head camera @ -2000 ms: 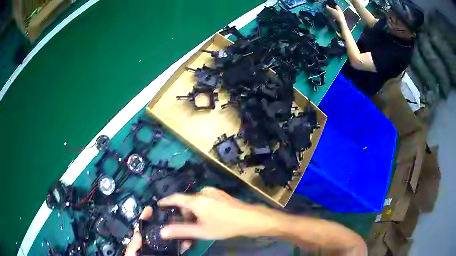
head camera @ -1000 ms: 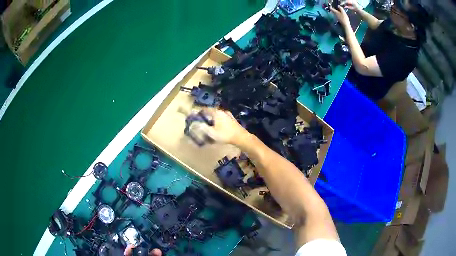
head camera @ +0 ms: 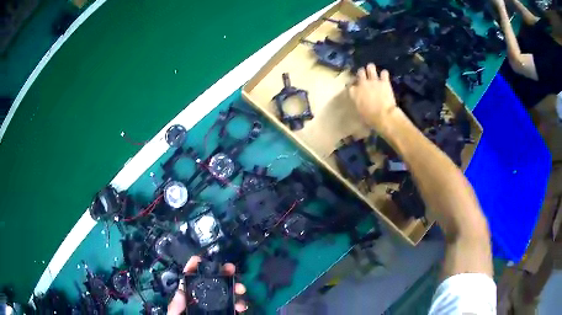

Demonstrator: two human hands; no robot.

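Observation:
My left hand (head camera: 177, 300) is at the bottom edge, partly cut off, holding a black squarish housing unit (head camera: 211, 293) with a ringed round centre. My right hand (head camera: 373, 98) is over the cardboard tray (head camera: 326, 101), at the left edge of the heap of black parts (head camera: 410, 77). Its fingers are slightly apart and no part shows in them; what lies beneath the palm is hidden. A black open bracket (head camera: 293, 106) lies alone in the tray's left part. A flat black part (head camera: 352, 158) lies below my right hand.
Black housings, a silvery disc (head camera: 175, 194) and red leads crowd the teal bench mat (head camera: 145, 178). A white rail (head camera: 203, 101) separates it from the green belt (head camera: 148, 67). A blue bin (head camera: 508, 166) stands right of the tray. Another person's arm (head camera: 513, 40) shows at top right.
The view has shifted, so tray and bench appear further right. The bracket that was in my right hand now lies in the tray, and that hand is nearer the heap. More of my left hand's unit shows.

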